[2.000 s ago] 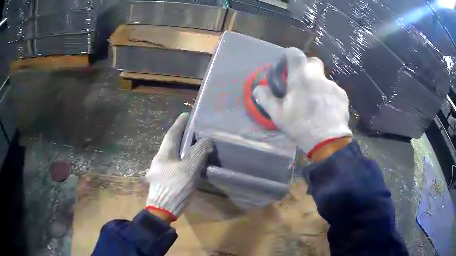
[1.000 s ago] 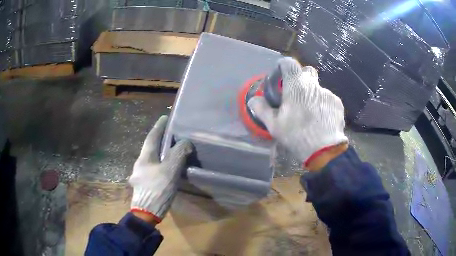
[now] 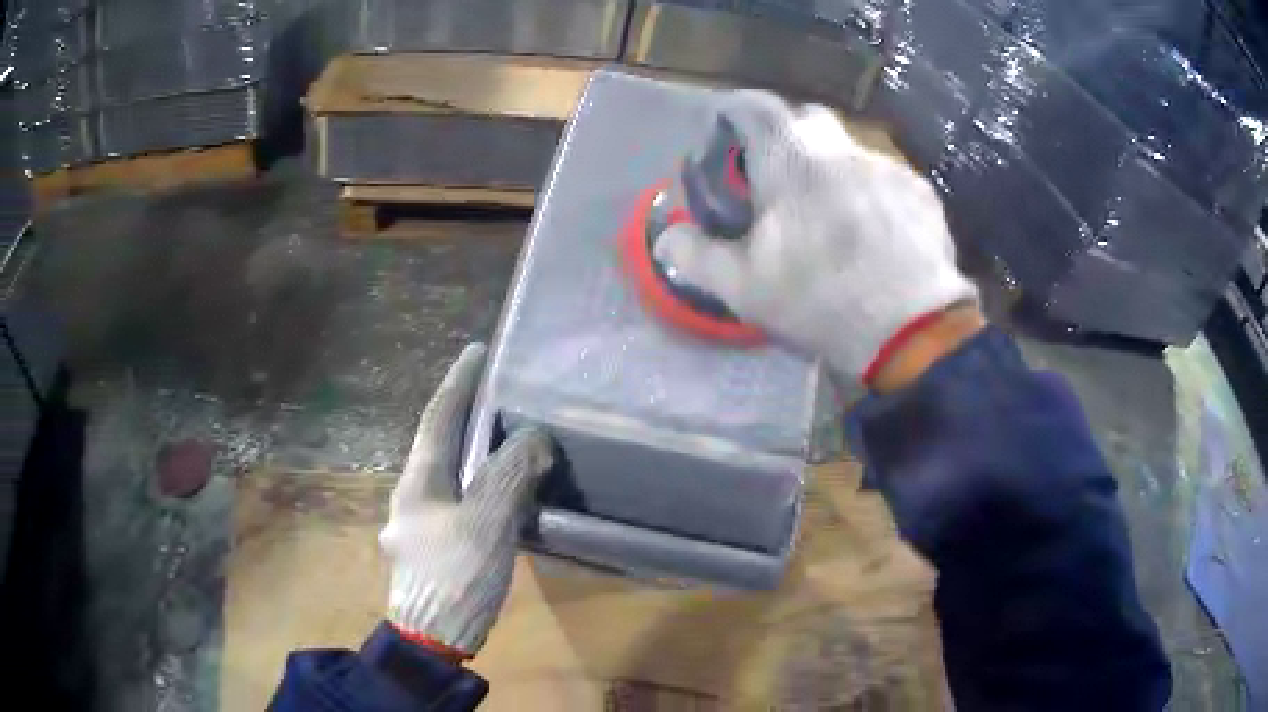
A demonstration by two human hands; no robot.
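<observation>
A grey sheet-metal housing (image 3: 570,278) is in the middle of the view, its broad face up and its near end towards me, above the cardboard sheet (image 3: 348,556). My left hand (image 3: 466,508), in an off-white glove with a red cuff edge, grips the housing's near left edge, thumb at the recess in the near end. My right hand (image 3: 834,230), in the same kind of glove, is closed around a sander (image 3: 716,195) with a dark body and red-orange rim. The sander lies on the housing's broad face, right of its middle. My right hand hides part of the sander.
Grey stacked housings (image 3: 431,150) on wooden pallets stand at the back. A film-wrapped grey stack (image 3: 1112,237) stands at the right. A round reddish disc (image 3: 184,469) lies on the dark floor at the left. A bluish sheet (image 3: 1231,515) lies at the right edge.
The sander and my right hand have moved left across the housing's broad face, nearer its middle. My left hand keeps its hold on the near left edge. The camera view has also shifted.
</observation>
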